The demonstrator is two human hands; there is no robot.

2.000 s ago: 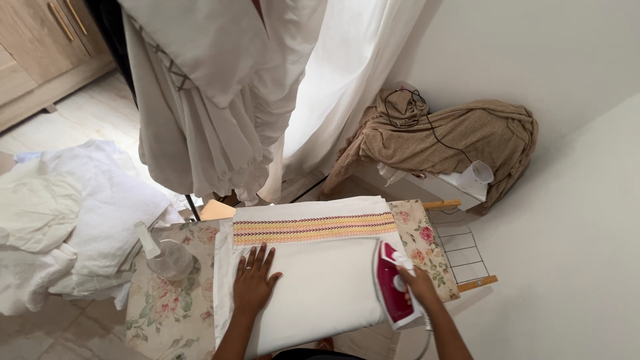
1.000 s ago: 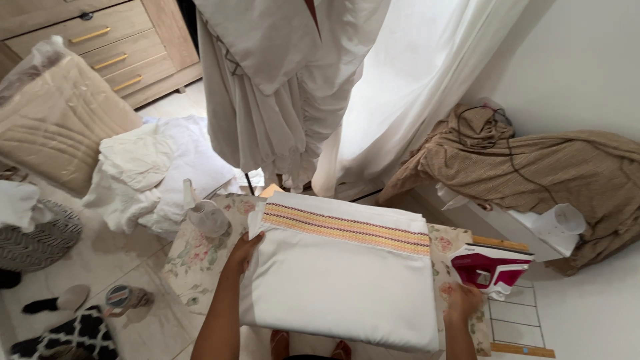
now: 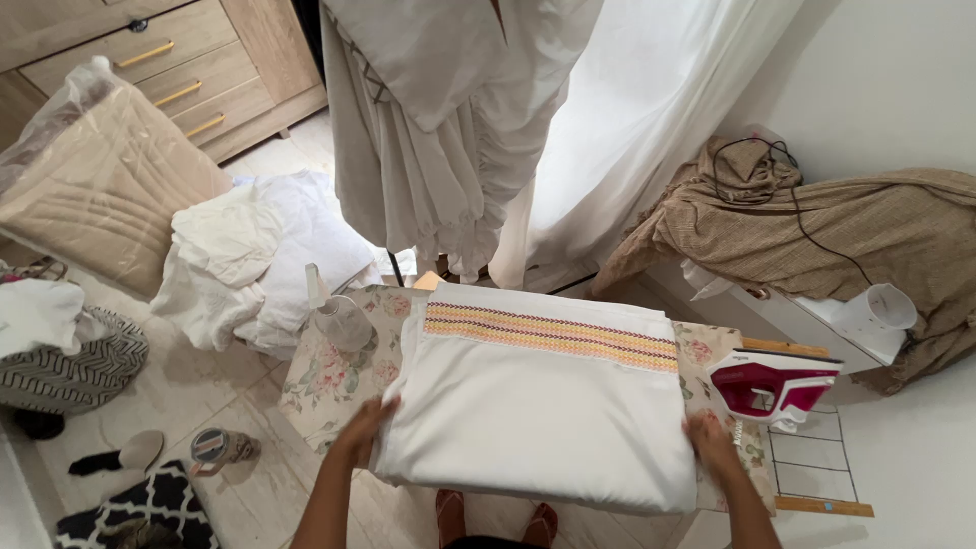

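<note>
A folded white cloth (image 3: 534, 419) with a yellow, orange and dark red patterned band lies across a floral ironing board (image 3: 335, 381). My left hand (image 3: 370, 431) holds its left edge, and my right hand (image 3: 709, 446) is at its right edge; the fingers of both are partly hidden or blurred. To the right of the cloth, a magenta and white steam iron (image 3: 778, 385) rests at the board's right end. A clear spray bottle (image 3: 345, 322) stands on the board, left of the cloth.
Off-white ruffled fabric (image 3: 442, 152) hangs beyond the board. White laundry (image 3: 259, 252) and a plastic-wrapped beige bundle (image 3: 114, 183) lie left. A tumbler (image 3: 225, 448) stands on the floor. At right, a brown cloth (image 3: 839, 221) drapes near a plastic cup (image 3: 881, 309).
Two seconds ago my right hand held the iron on the cloth and my left lay flat on it. The iron now rests at the right end, and both hands are at the cloth's sides. The view has shifted.
</note>
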